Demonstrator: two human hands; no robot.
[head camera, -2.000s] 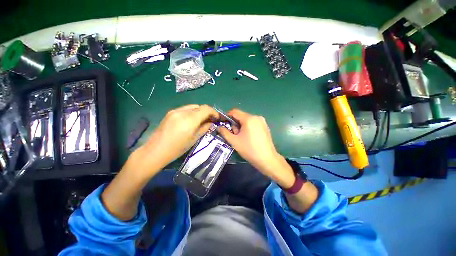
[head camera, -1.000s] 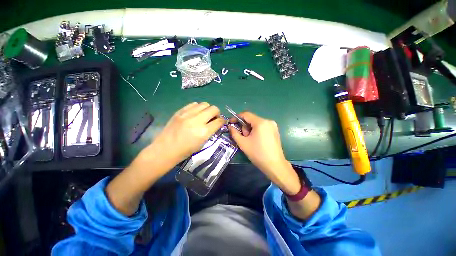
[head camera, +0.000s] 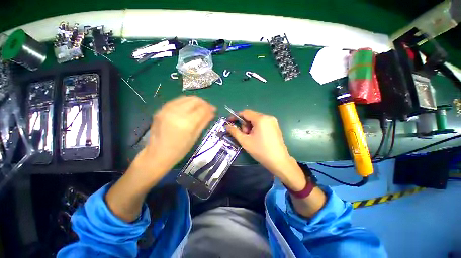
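An open phone mid-frame (head camera: 212, 160), silver-white inside with black flex strips and a dark rim, lies tilted at the bench's front edge, its lower end over my lap. My right hand (head camera: 258, 136) is at the phone's upper right corner with thin silver tweezers (head camera: 233, 112) between its fingers, their end pointing up and left. My left hand (head camera: 183, 121) is raised just left of the phone's top, slightly blurred, fingers bent together. It is apart from the phone; whether its fingertips hold something small cannot be told.
A black tray (head camera: 110, 116) with open phones is at left, beside clear plastic (head camera: 15, 151). A screw bag (head camera: 198, 80), white hooks and a component strip (head camera: 284, 56) lie behind. The yellow-orange screwdriver (head camera: 355, 138), its cable, a red-and-green bundle (head camera: 364, 75) and a black unit (head camera: 392, 83) are at right.
My left hand has come off the phone's top and moved left and up, uncovering the upper left edge. My right hand stays at the upper right corner with the tweezers.
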